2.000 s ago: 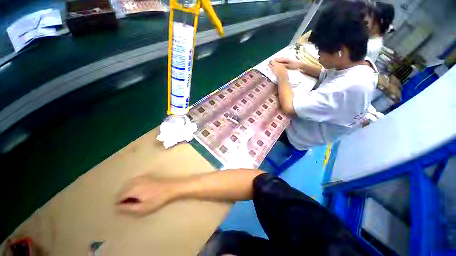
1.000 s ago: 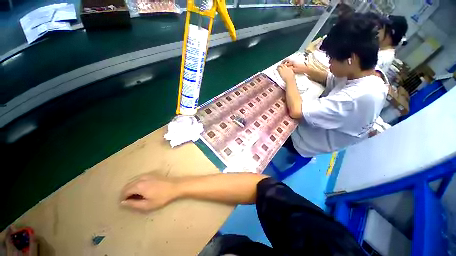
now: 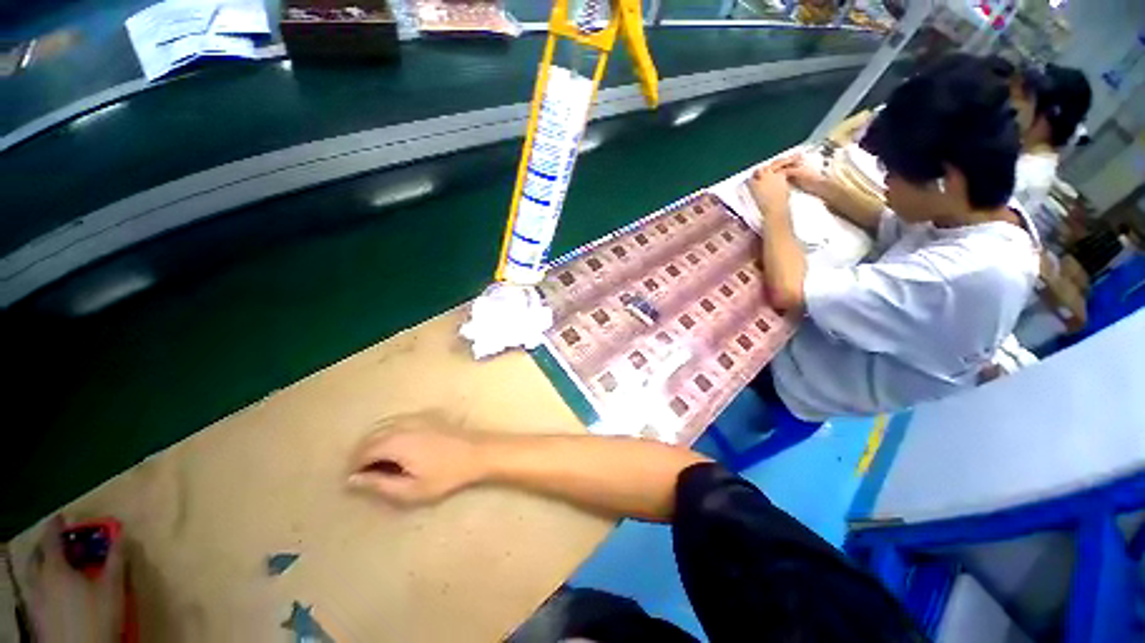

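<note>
My right hand point(image 3: 412, 464) rests on the tan bench point(image 3: 414, 377), its fingers curled in, with a dark gap by the thumb and nothing seen in it. My left hand point(image 3: 53, 584), cut off at the lower left, is blurred and holds a smartphone point(image 3: 88, 545) with a red edge and dark face. A caulking gun with a yellow frame point(image 3: 638, 57) stands tilted upright at the bench's far edge, untouched. Its white cartridge point(image 3: 550, 163) has blue print. Its tip is at a crumpled white tissue point(image 3: 506, 322).
A patterned mat point(image 3: 703, 308) lies right of the tissue, with a small metallic piece point(image 3: 644, 309) on it. A co-worker point(image 3: 923, 295) sits beyond. A dark green conveyor point(image 3: 251, 314) runs behind the bench. A green patch point(image 3: 281, 563) and star shape point(image 3: 301, 623) lie near left.
The view has shifted left, so the scene sits further right. More of my left hand, the smartphone and the star shape shows. My right hand keeps its curled pose on the bench.
</note>
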